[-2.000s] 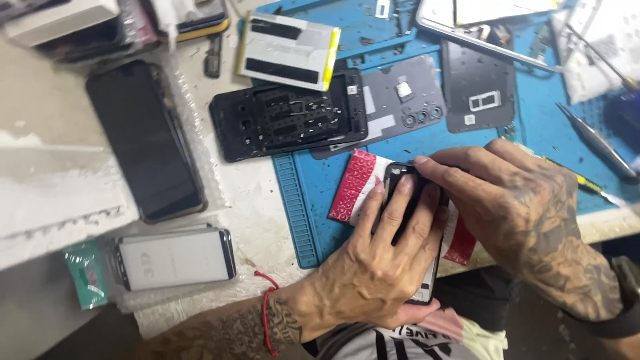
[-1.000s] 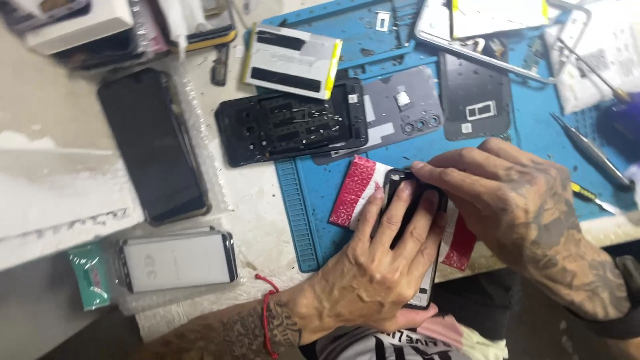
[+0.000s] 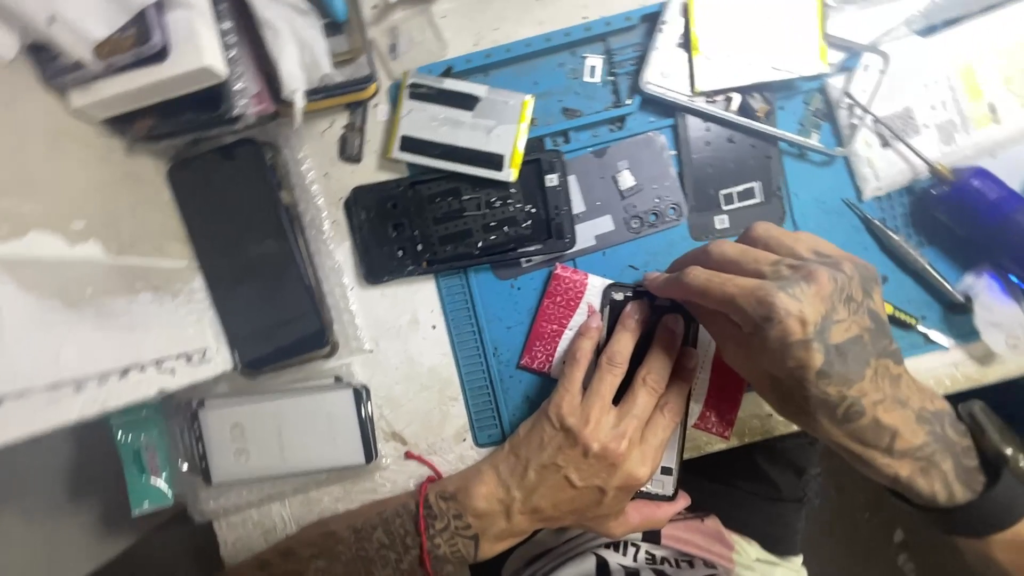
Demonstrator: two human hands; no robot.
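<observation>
An opened smartphone frame (image 3: 668,464) lies at the front edge of a blue silicone repair mat (image 3: 512,320), over a red and white packet (image 3: 560,308). My left hand (image 3: 588,436) is spread flat over the phone, fingers pressing on its dark inner face, with the thumb by its lower end. My right hand (image 3: 768,320) has its fingertips at the phone's top edge; whether they pinch anything small is hidden. Beyond my hands lie a black phone mid-frame (image 3: 464,216) and a grey back cover with camera rings (image 3: 640,184).
A silver battery or pouch (image 3: 464,124) rests on the mid-frame. Metal tweezers (image 3: 904,248), a blue-handled screwdriver (image 3: 976,200) and a yellow-handled tool (image 3: 904,316) lie right. A dark phone (image 3: 252,252) and a boxed screen protector (image 3: 280,432) lie left.
</observation>
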